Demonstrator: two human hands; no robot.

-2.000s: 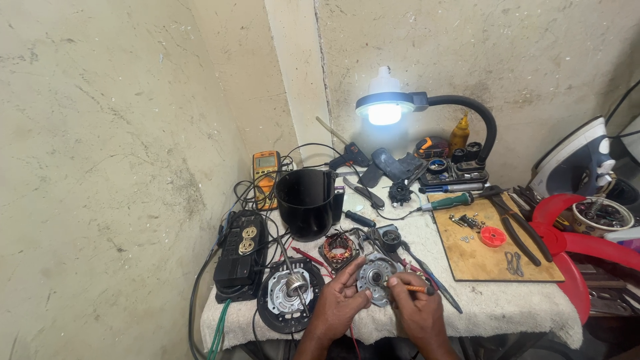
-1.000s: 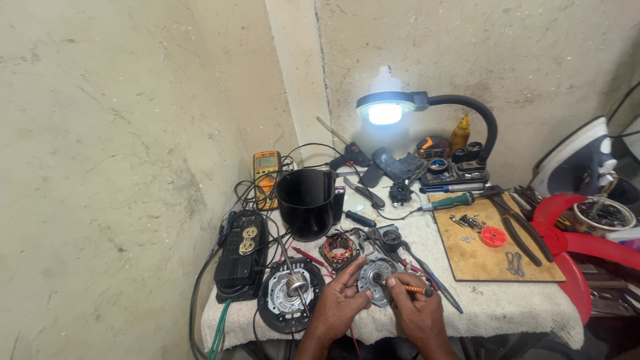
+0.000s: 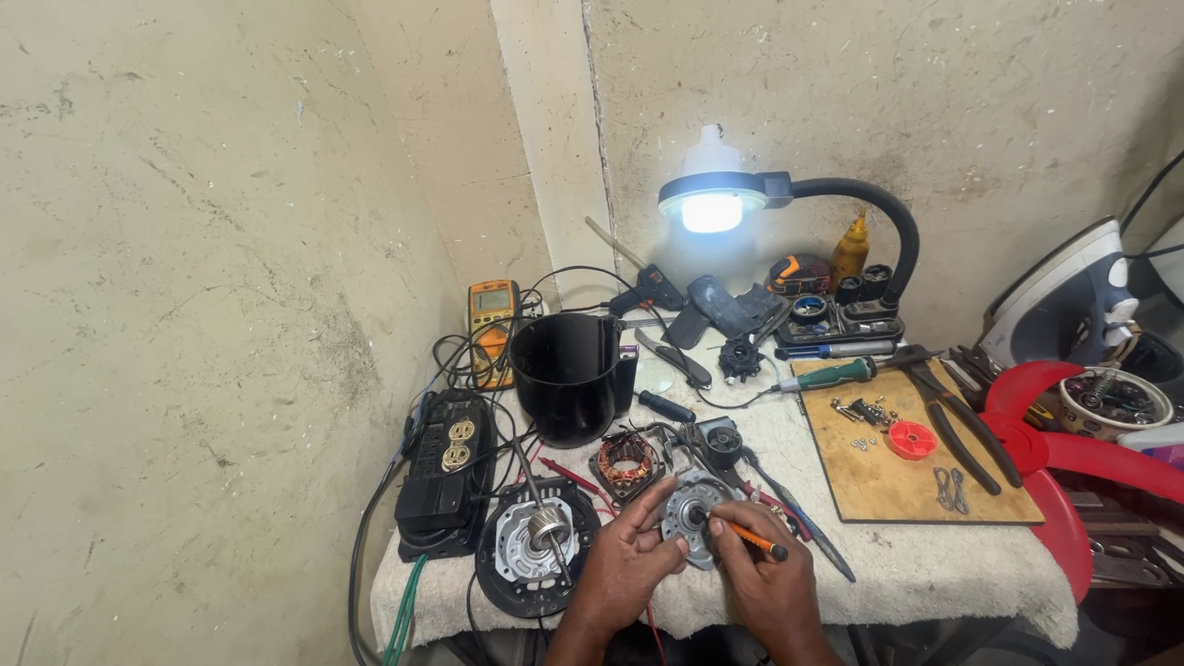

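Observation:
My left hand [image 3: 634,560] grips the left rim of a round grey metal motor end cover [image 3: 689,513], thumb and fingers at its edge. Between the thumb and fingers of my right hand [image 3: 763,569] is a thin orange tool with a black end [image 3: 760,539]; its tip is at the cover's centre. Just behind the cover lies a motor stator with copper windings [image 3: 626,462]. To the left, a rotor on its shaft [image 3: 548,529] rests on a second metal cover set in a black round housing [image 3: 511,592].
A black plastic container [image 3: 564,388], an orange multimeter [image 3: 491,324] and a power strip [image 3: 444,472] stand left. A lit lamp [image 3: 712,199] hangs over the towel-covered table. Right are a wooden board [image 3: 832,462] with screws, pliers [image 3: 957,425] and a red fan blade [image 3: 1101,462].
The orange tool in my right hand has shifted its angle slightly over the centre of the metal cover. My left hand stays at the cover's edge.

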